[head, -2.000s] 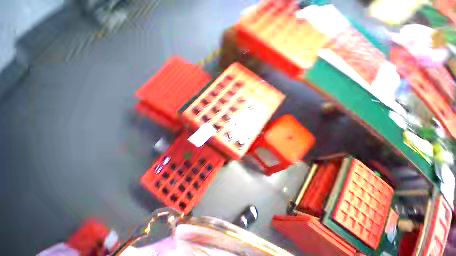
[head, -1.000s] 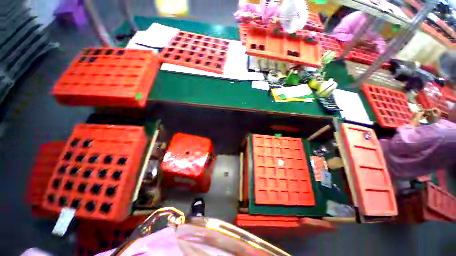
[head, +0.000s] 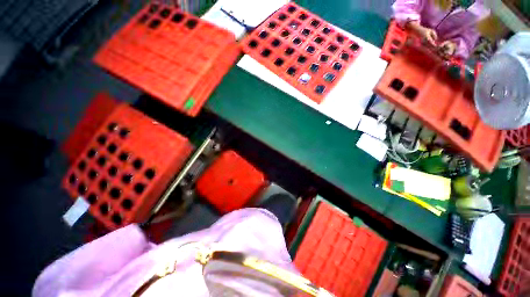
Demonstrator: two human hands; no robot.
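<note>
Neither of my hands is in view; only my pink sleeves and clothing show at the bottom, behind a glasses frame. A red compartment tray [head: 302,51] with dark watches in most pockets lies on a white bench sheet [head: 343,107] on the green bench. One pocket near its front edge shows a whitish glow. A red stool [head: 231,181] stands in front of the bench, just ahead of my body.
Stacked trays [head: 168,58] stand at the bench's left end. A tray with dark watches [head: 116,165] is lower left. Another red tray [head: 343,249] is lower right. A tilted tray [head: 441,104], a fan [head: 502,87], a yellow paper [head: 418,184] and another person's hands [head: 436,43] are right.
The view has swung and come closer to the bench. The tray on the white sheet looks larger and nearer. My pink clothing now covers more of the bottom, close to the stool.
</note>
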